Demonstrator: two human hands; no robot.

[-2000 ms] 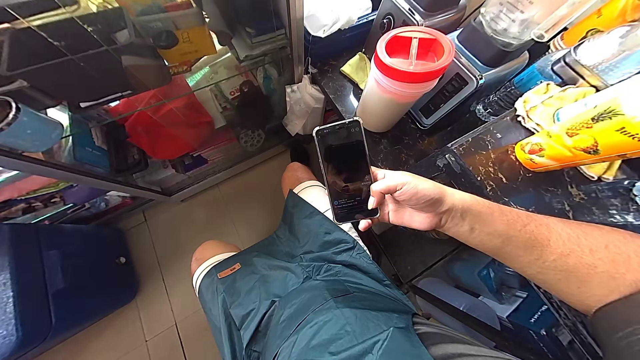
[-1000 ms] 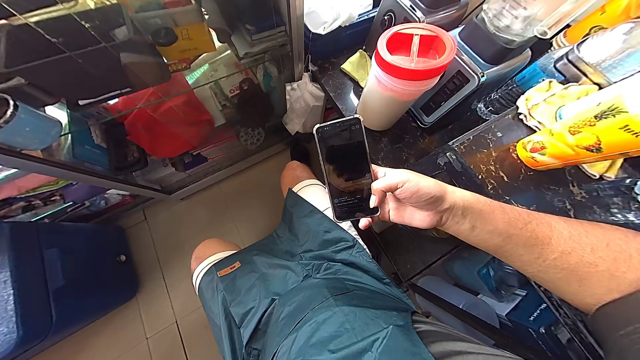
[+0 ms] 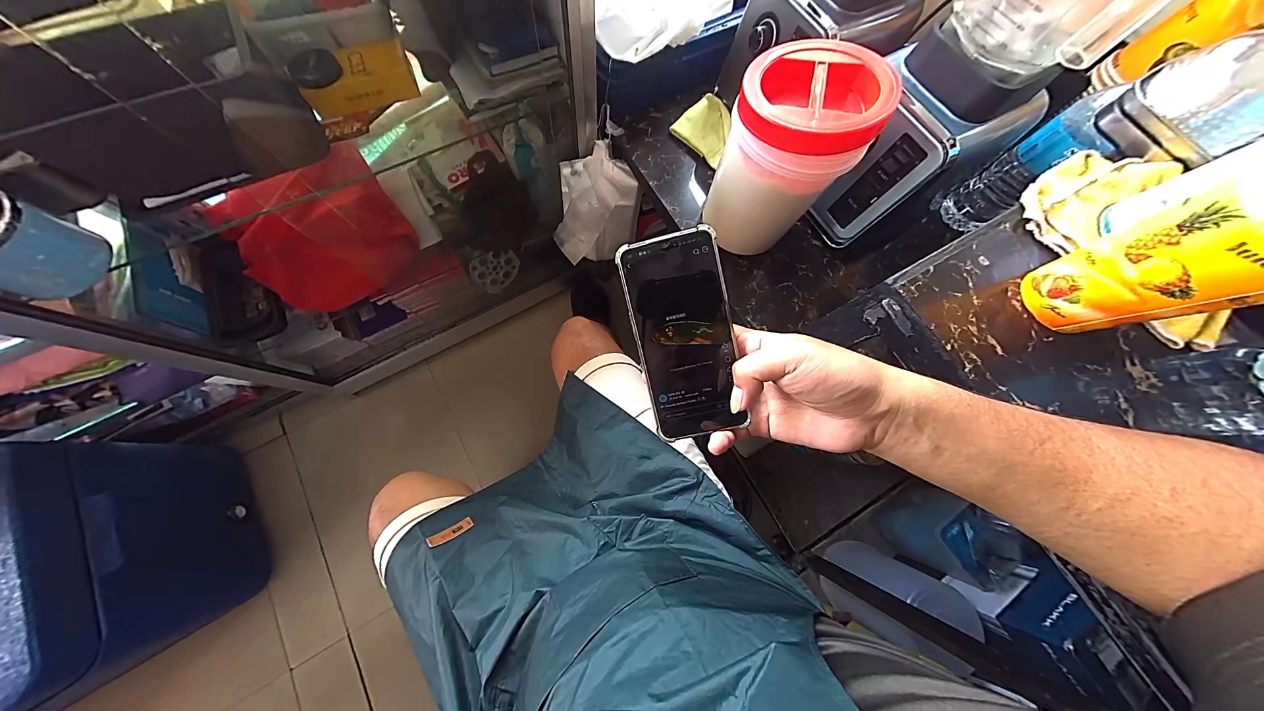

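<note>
My right hand [image 3: 805, 390] is closed around the lower right edge of a smartphone [image 3: 683, 331] in a clear case, its dark screen facing up. The thumb rests at the screen's right edge. Below the phone, a dark green apron [image 3: 602, 583] covers my lap. Just beyond the phone stands a clear plastic container with a red lid [image 3: 820, 99] and pale contents, upright on the dark marbled counter [image 3: 780, 286]. My left hand is outside the view.
Blenders [image 3: 899, 148] stand behind the container. A yellow cloth [image 3: 703, 128] lies beside it; a yellow fruit-printed package [image 3: 1155, 262] rests on another cloth at right. A glass display case [image 3: 395, 197] is at upper left, a blue cooler box [image 3: 148, 553] at lower left, and a white plastic bag [image 3: 599, 202] hangs near the counter.
</note>
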